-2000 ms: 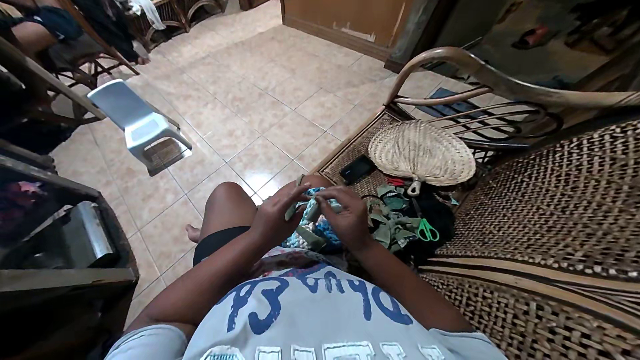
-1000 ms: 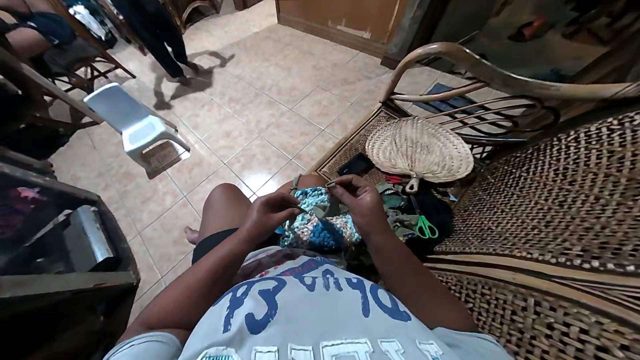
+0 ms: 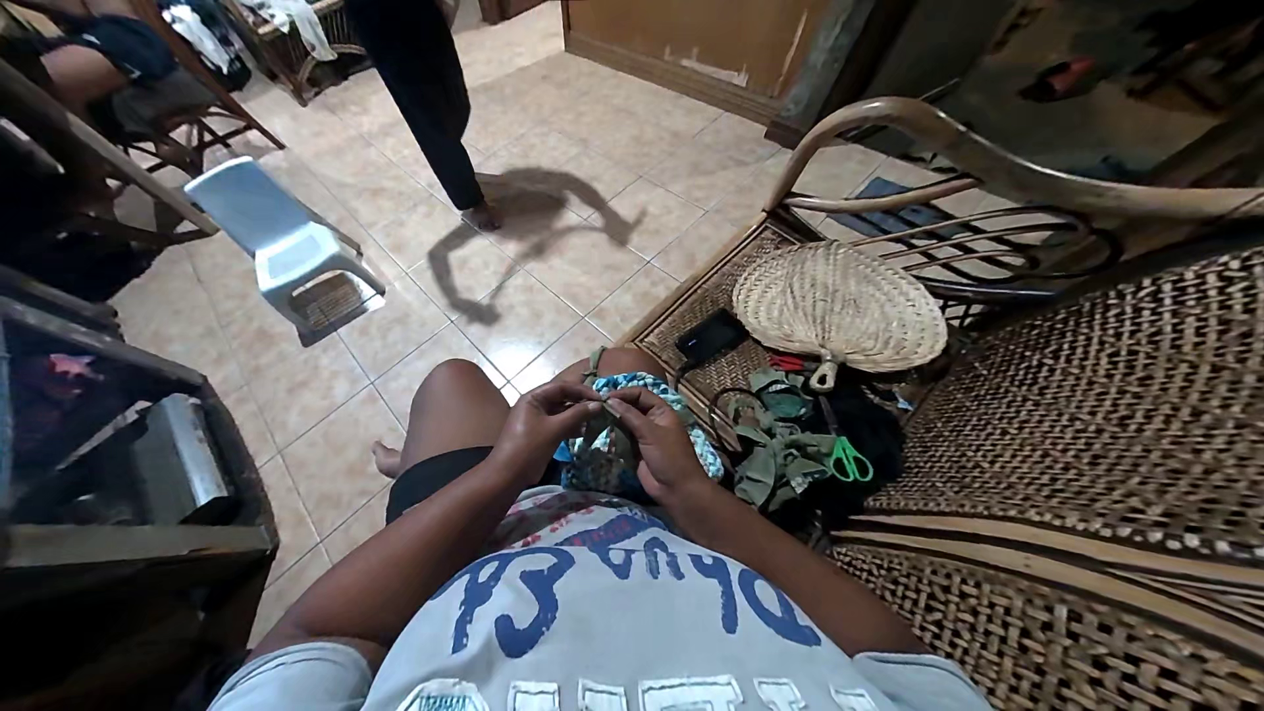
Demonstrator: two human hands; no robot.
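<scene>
A braided fabric piece (image 3: 696, 434) in blue, teal and white lies on my lap, with a green fabric strip (image 3: 593, 365) at its far edge. Over it my left hand (image 3: 548, 420) and my right hand (image 3: 652, 430) meet fingertip to fingertip, pinching a thin dark green strip between them. The strip's ends are too small to make out. To the right, on the woven seat, lie green cloth scraps (image 3: 780, 459) and scissors with green handles (image 3: 850, 460).
A woven fan (image 3: 839, 306) and a black phone (image 3: 711, 337) rest on the rattan bench (image 3: 987, 188). On the tiled floor stand a small white plastic chair (image 3: 286, 237) and a person in dark trousers (image 3: 425, 99). A dark cabinet (image 3: 138, 533) stands at left.
My hands, apart a second ago, have come together over the braided piece. The person in dark trousers, not in view two seconds ago, has walked in and now stands farther right.
</scene>
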